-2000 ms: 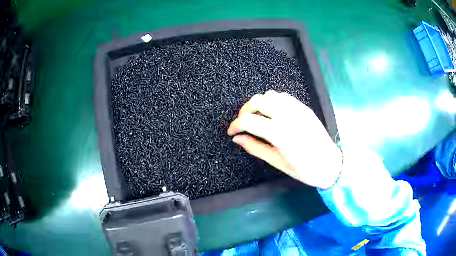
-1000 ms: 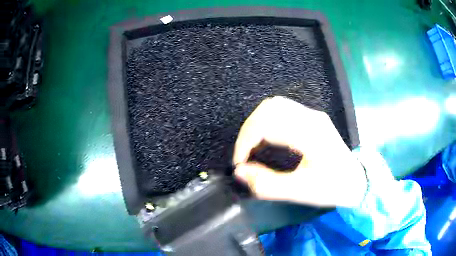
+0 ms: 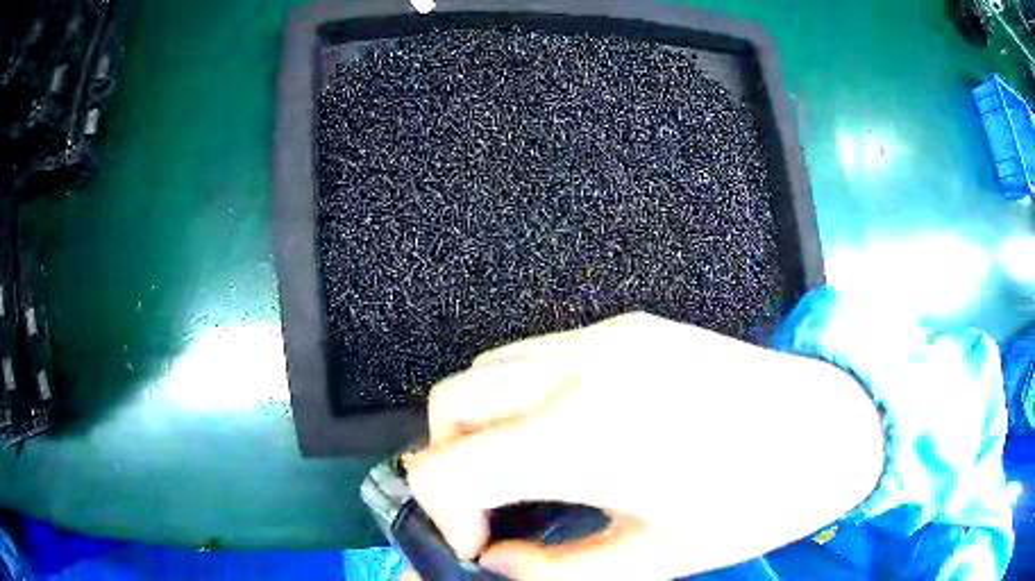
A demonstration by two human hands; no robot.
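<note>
A wide dark grey tray (image 3: pixel 300 227) lies in front of me, filled with tiny black glinting parts (image 3: pixel 545 182). My right hand (image 3: pixel 647 443) is over the near edge of the tray, thumb and fingers curled at a black housing (image 3: pixel 426 542) at the bottom edge of the picture. The housing's silver-grey end strip (image 3: pixel 384 490) shows left of my fingertips; the rest is covered by my hand or cut off. Whether a small part is between my fingertips is hidden. A sliver of skin shows beside the housing at the bottom edge, too little to tell my left hand's grip.
Dark housings (image 3: pixel 68 102) stand in rows at the left on the glossy green worktop (image 3: pixel 193 261). A blue bin (image 3: pixel 1006 136) is at the far right. My light-blue sleeve (image 3: pixel 931 431) is at the lower right. A blue floor shows along the bottom.
My right hand has moved from inside the tray down and left to the housing. The housing has turned and now sits lower, mostly hidden. The tray appears higher and further right in view.
</note>
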